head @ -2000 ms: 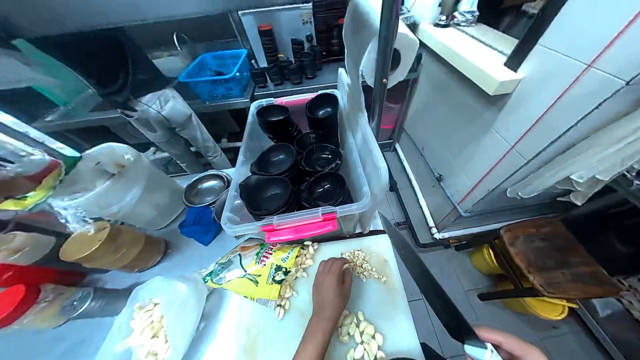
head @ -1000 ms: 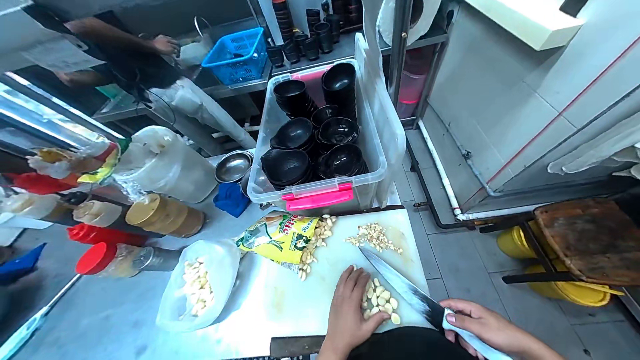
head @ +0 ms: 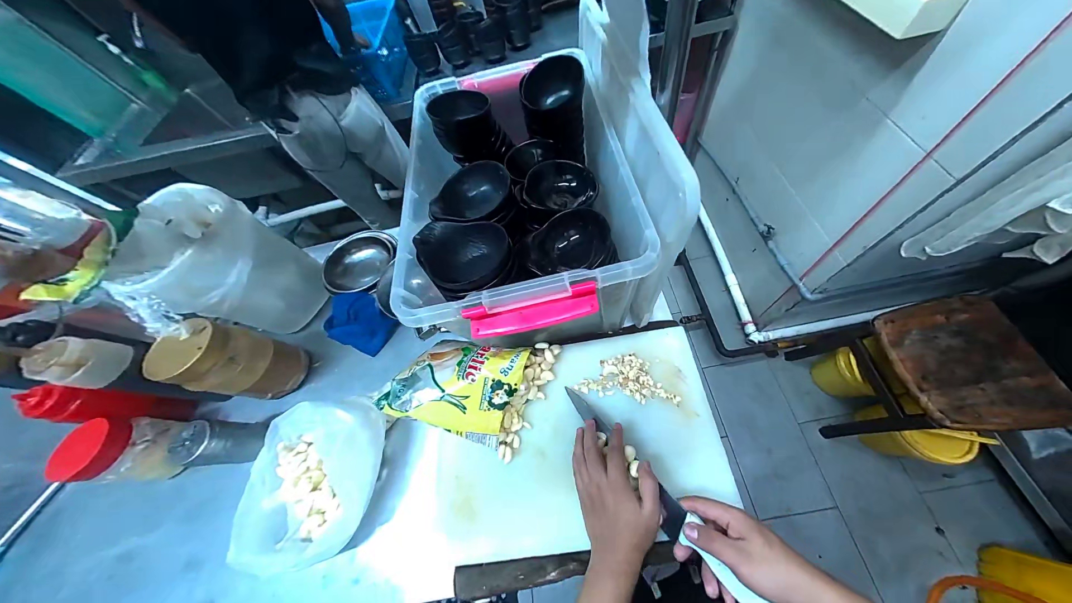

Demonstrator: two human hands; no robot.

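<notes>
My right hand (head: 737, 544) grips the white handle of a kitchen knife (head: 670, 511), whose blade points up and left over the white cutting board (head: 494, 519). My left hand (head: 615, 494) lies beside the blade, fingers spread, by some whole peeled garlic cloves (head: 630, 459) that it partly hides. Chopped garlic (head: 630, 378) forms a pile near the board's top right. More cloves (head: 536, 381) spill along a yellow garlic packet (head: 469, 389). At left, a translucent plastic bag (head: 251, 519) holds peeled cloves.
A clear bin (head: 649, 251) of stacked black bowls stands behind the board. Left are a blue cloth (head: 360, 322), metal bowls (head: 360, 261), a red-lidded jar (head: 88, 450) and a tan-lidded jar (head: 180, 352). A person (head: 335, 134) stands beyond. A wooden stool (head: 976, 360) is at right.
The knife has come from the right onto the board beside the cloves. My left hand has moved from the chopped garlic down to the whole cloves. A person has come into view at the back.
</notes>
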